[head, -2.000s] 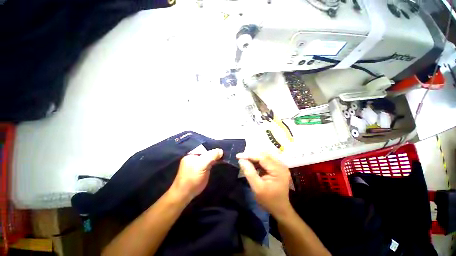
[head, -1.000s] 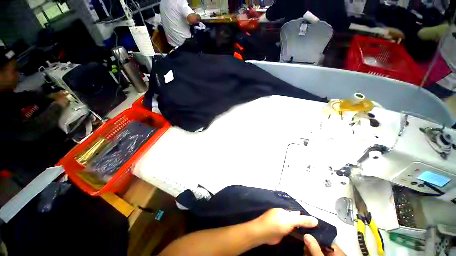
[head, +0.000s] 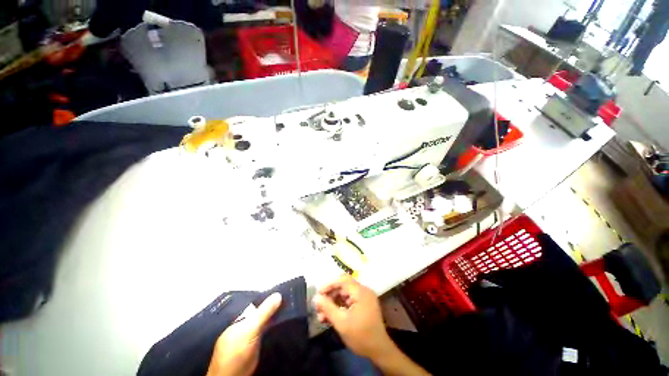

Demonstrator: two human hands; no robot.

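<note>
Dark navy trousers (head: 191, 323) lie over the table's front edge and my lap, with the waistband end (head: 292, 297) turned up near the bottom centre. My left hand (head: 246, 334) grips the waistband, thumb on top. My right hand (head: 352, 316) is just right of the waistband end, its thumb and fingertips close together near the cloth edge. Whether something tiny is pinched there is too blurred to tell. Pliers with yellow-and-black handles (head: 350, 255) lie on the table above my right hand.
The white sewing machine (head: 374, 139) stands behind. Under its arm are a tray of small metal fasteners (head: 355, 202), green snips (head: 380, 227) and an accessories box (head: 484, 197). A red basket (head: 506, 253) is at right. Dark garments (head: 59, 183) cover the left.
The view swung left, then right. My right hand, at the waistband end one second ago, is now slightly right of it with curled fingers. My left hand still holds the cloth.
</note>
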